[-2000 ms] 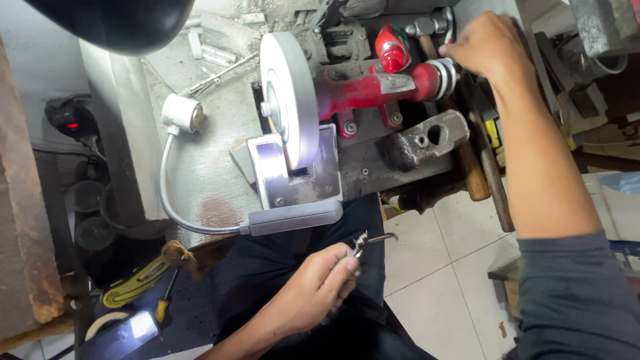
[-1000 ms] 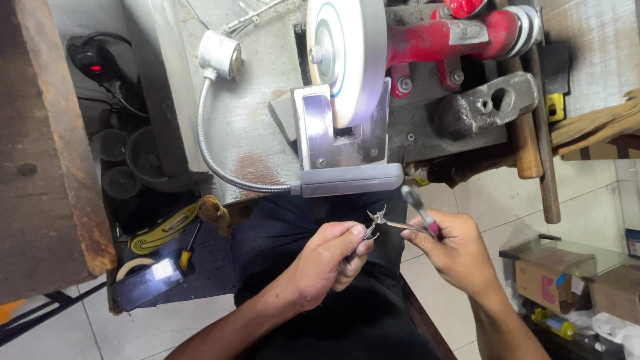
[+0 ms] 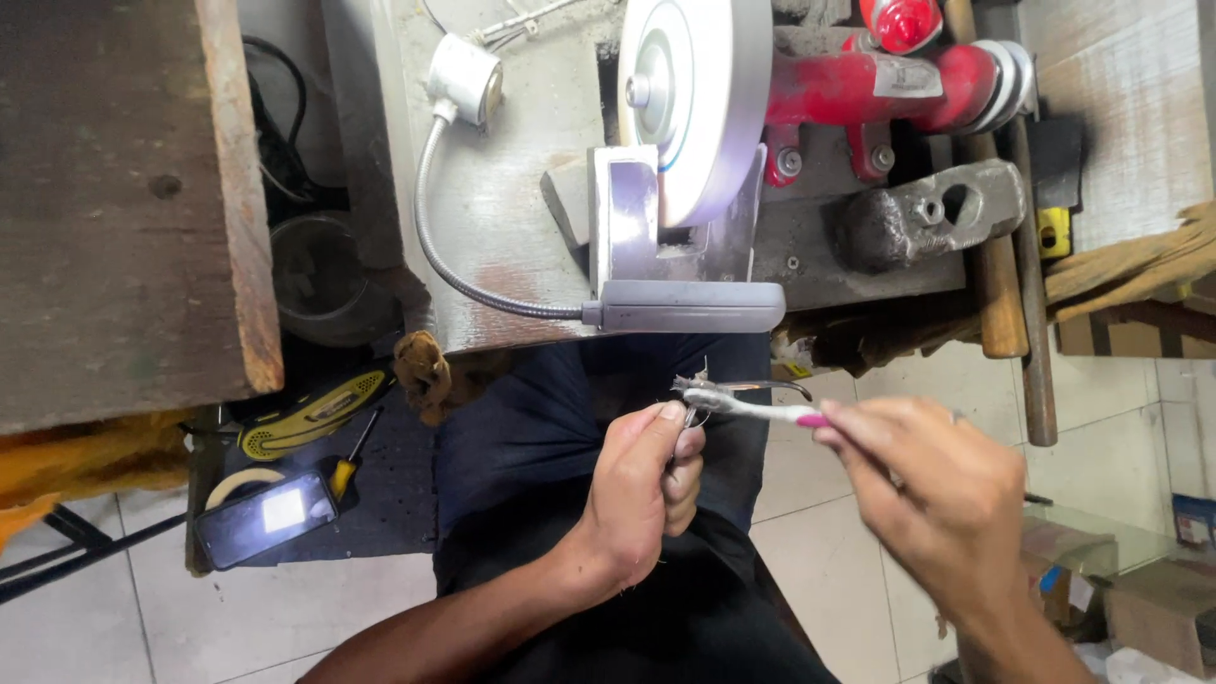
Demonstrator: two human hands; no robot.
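My left hand [image 3: 641, 484], at the lower middle, grips a small metal piece [image 3: 701, 382] with thin wires; fingers hide its lower part. A thin curved dark rod [image 3: 774, 384] extends right from near the piece. My right hand [image 3: 931, 484] holds a white and pink toothbrush [image 3: 765, 410], its head lying against the metal piece. Both hands are over my lap, below the bench edge. Above them are a gooseneck lamp [image 3: 689, 306] and the white grinding wheel [image 3: 698, 104] of a red bench grinder [image 3: 845, 85].
A metal block [image 3: 936, 214] and wooden handles [image 3: 999, 294] lie right of the grinder. At left, a thick wooden board [image 3: 114, 209] juts in. Below it are a phone [image 3: 266, 518], a yellow-handled screwdriver [image 3: 344, 470] and a roll of tape [image 3: 242, 483].
My right hand has come down from beside the grinder, where it was two seconds ago, and now holds the toothbrush against the metal piece. My left hand still grips that piece.
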